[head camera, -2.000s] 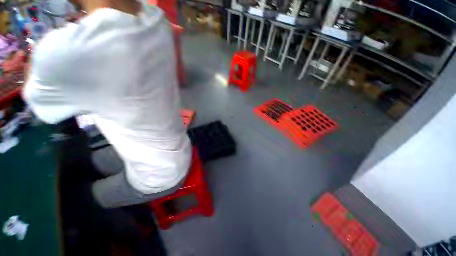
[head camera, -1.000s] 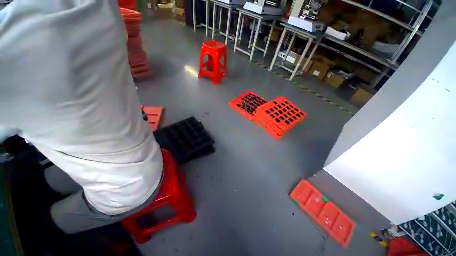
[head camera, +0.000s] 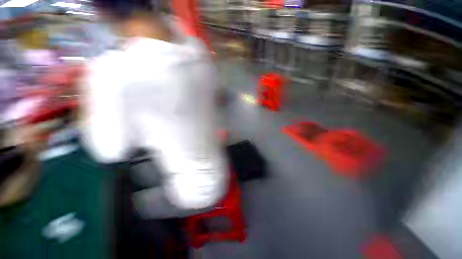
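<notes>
The view is strongly blurred. Nearest in front is the green bench top (head camera: 71, 197) at the lower left, with a crumpled white piece (head camera: 63, 227) lying on it. A blurred skin-toned shape (head camera: 24, 174) with a dark patch beside it is at the left edge, over the bench. I cannot tell whose hand or arm it is, or whether it holds the dark thing. I see no hand that I can make out as my left hand or my right hand.
A person in a white shirt (head camera: 152, 96) sits on a red stool (head camera: 220, 222) at the bench. Black trays (head camera: 246, 161), red trays (head camera: 349, 150) and another red stool (head camera: 271, 91) stand on the floor. A white panel (head camera: 440, 212) is at the right edge.
The view has swung left, so the person, stools and trays appear further right. The green bench, the white piece and the skin-toned shape have come into view since one second ago.
</notes>
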